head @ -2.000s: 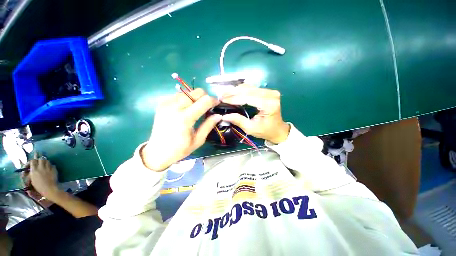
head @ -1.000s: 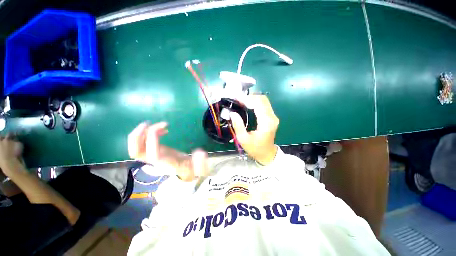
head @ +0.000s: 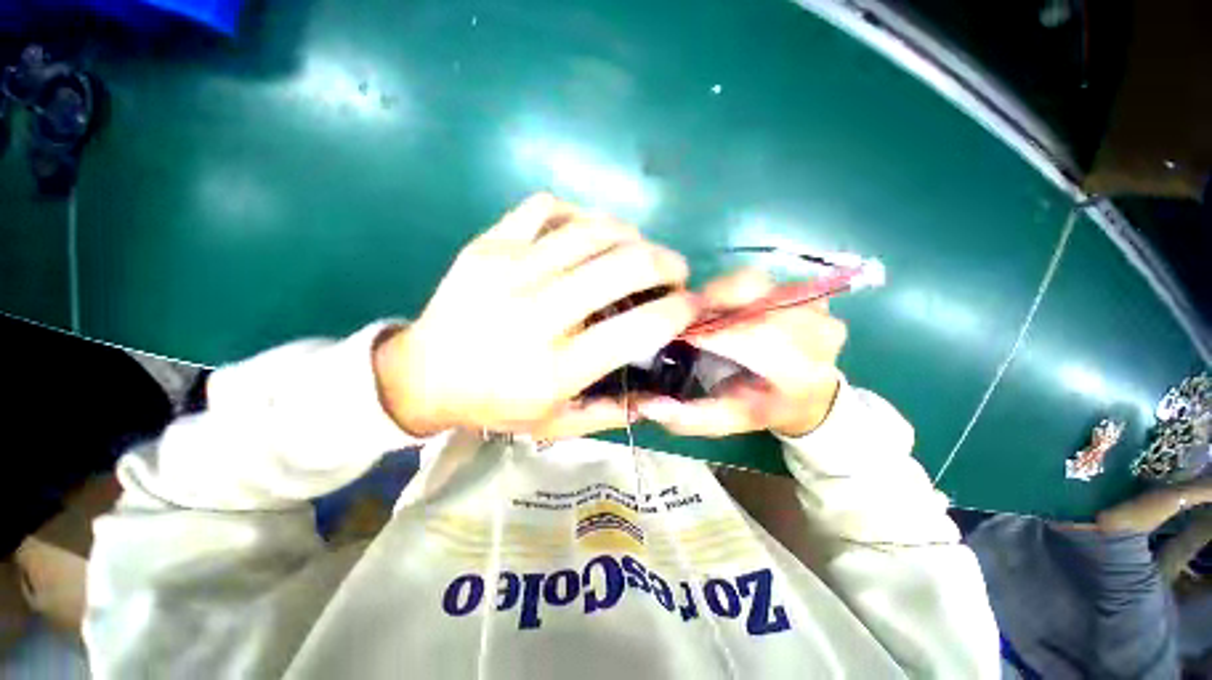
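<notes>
My left hand and my right hand both hold a black round ball head close to my chest. Only small parts of it show between my fingers. Red wire leads run out over my right hand to the right, blurred, with a white plug at their end. A thin light strand hangs below the ball head. The white housing and its white cord cannot be made out; my hands cover much of the work.
Black round rings lie at the far left on the green bench. A blue bin is cut off at the top left. A coppery bunch and a glittery metal pile lie at right, near another person's arm.
My left hand has come back onto the ball head. The red leads, which pointed up, now point right. The view has turned and shifted right, bringing the metal pile into view.
</notes>
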